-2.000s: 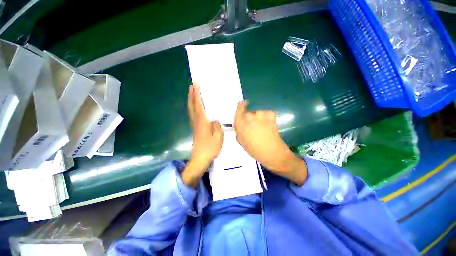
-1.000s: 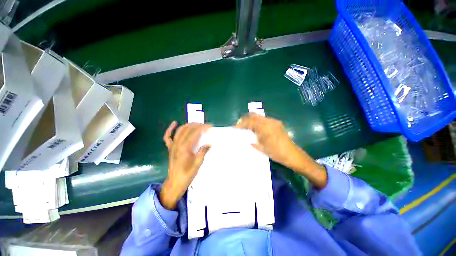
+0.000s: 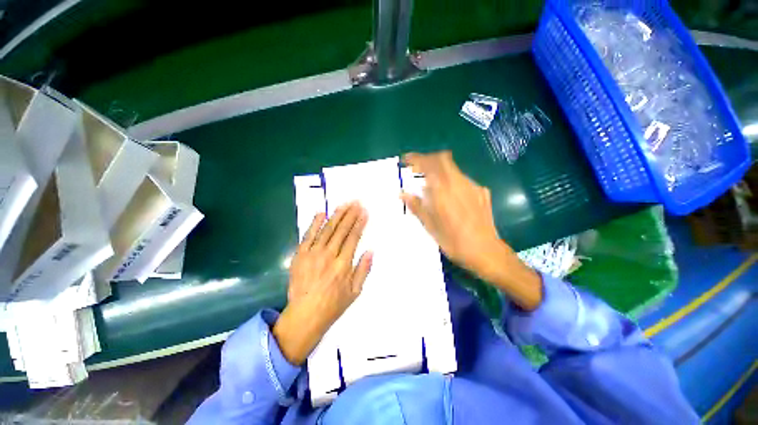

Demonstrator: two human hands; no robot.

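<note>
A white box blank lies flat on the green belt in front of me, with narrow notched flaps along both sides and its near end against my body. My left hand lies flat on the blank, palm down, fingers a little apart, gripping nothing. My right hand is at the blank's upper right corner, blurred, with thumb and index finger on either side of the corner flap. Whether it pinches the flap cannot be told.
White boxes lean at the left, above a stack of white blanks. A blue basket of clear parts stands at the right. Loose clear parts lie on the belt. A post rises at the back. A green bag holds white strips.
The narrow white panel is replaced by the wider flapped blank. Since a second ago, its far end panel has come to lie flat, my left hand has flattened on it and my right hand has moved to the corner.
</note>
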